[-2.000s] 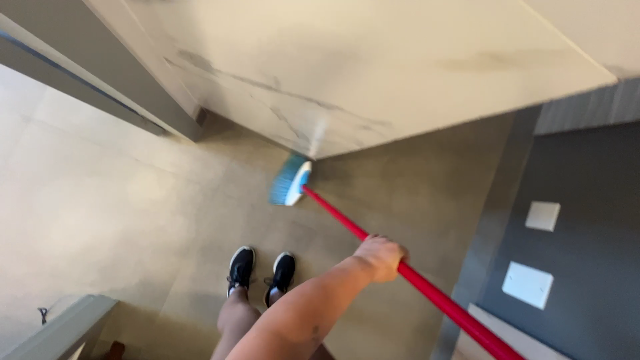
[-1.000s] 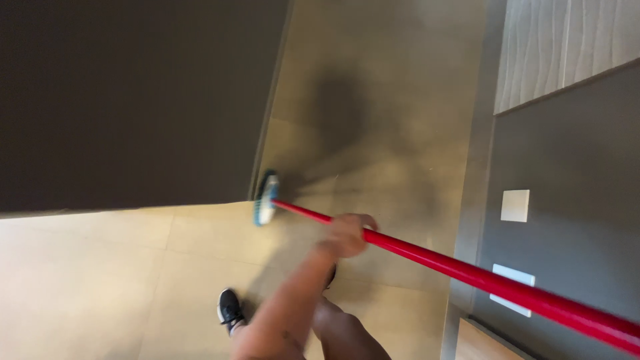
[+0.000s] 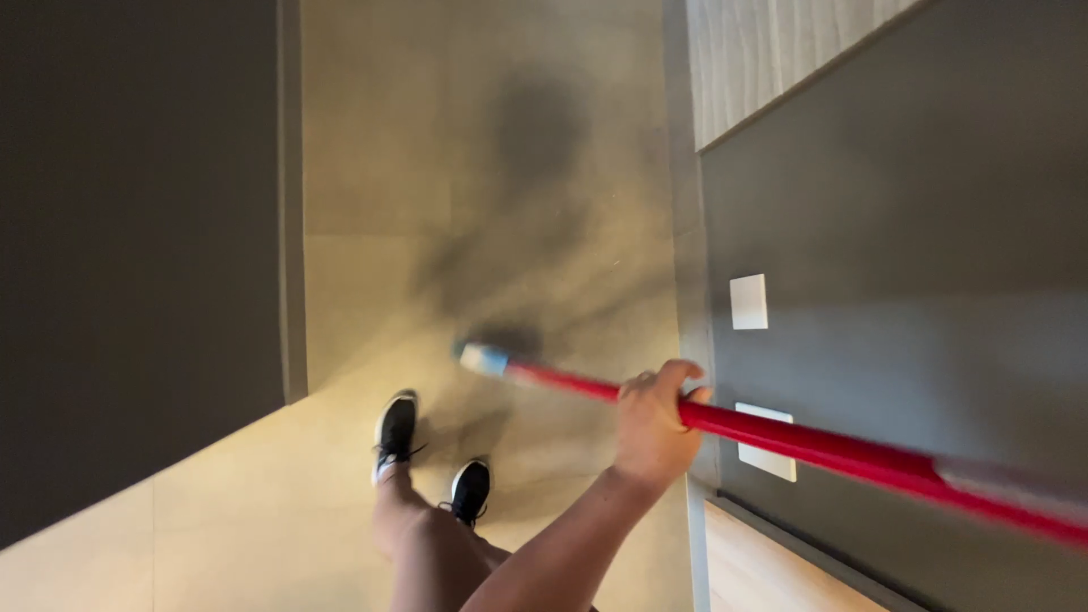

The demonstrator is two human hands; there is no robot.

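My left hand (image 3: pixel 659 421) is closed around the red handle (image 3: pixel 807 438) of a broom, seen right of the middle in the head view. From the hand the handle runs left and down to a small white and blue broom head (image 3: pixel 484 359), blurred, over the floor in front of my shoes. Its bristle side is on the left and hard to make out. The upper part of the handle passes out at the right edge, where it blurs. My right hand is outside the view.
My feet in black shoes (image 3: pixel 397 429) stand on beige floor tiles (image 3: pixel 374 297). A dark panel (image 3: pixel 136 221) fills the left side. Along the right is a grey wall (image 3: pixel 892 255) with white plates (image 3: pixel 749 302), a wood-grain panel (image 3: pixel 782 51) above and a light wooden surface (image 3: pixel 765 565) below.
The broom head has come away from the bottom corner of the dark panel and moved right, over the open floor. My left hand has moved right with the handle. The view has shifted.
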